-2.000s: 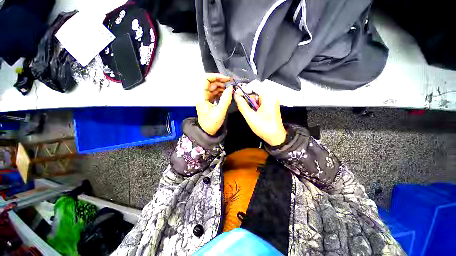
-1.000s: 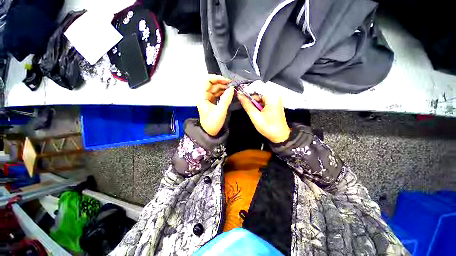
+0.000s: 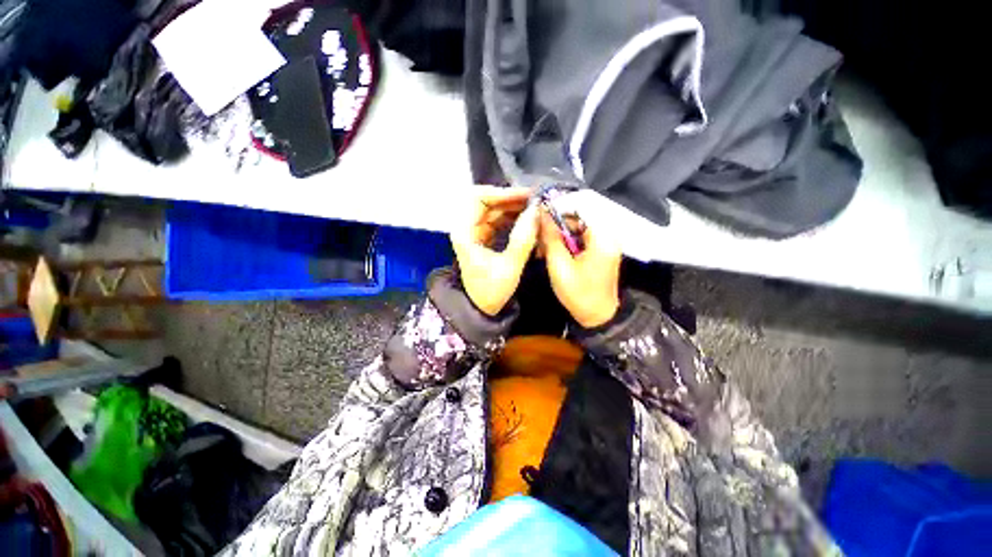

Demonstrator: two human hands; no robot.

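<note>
A grey garment (image 3: 653, 120) with a curved white trim line (image 3: 593, 109) lies heaped on the table, its near edge reaching my fingertips. My left hand (image 3: 495, 252) pinches the garment's edge between thumb and fingers. My right hand (image 3: 587, 263) is close beside it, fingertips meeting the left ones at the cloth. Small thread snips (image 3: 565, 232) with dark blades and a red-pink handle are tucked in my right hand. A needle and thread cannot be made out at the fingertips.
On the white table (image 3: 403, 147) at left are a phone (image 3: 302, 118) on a floral item (image 3: 346, 82), white paper (image 3: 218, 52) and crumpled black plastic (image 3: 136, 103). Black cloth (image 3: 935, 98) lies at right. A blue bin (image 3: 261, 252) is below the table edge; blue bins (image 3: 903, 509) stand lower right.
The view has turned, so the table edge now slopes down to the right. Both hands stay together at the garment's edge, and the snips handle points more steeply downward.
</note>
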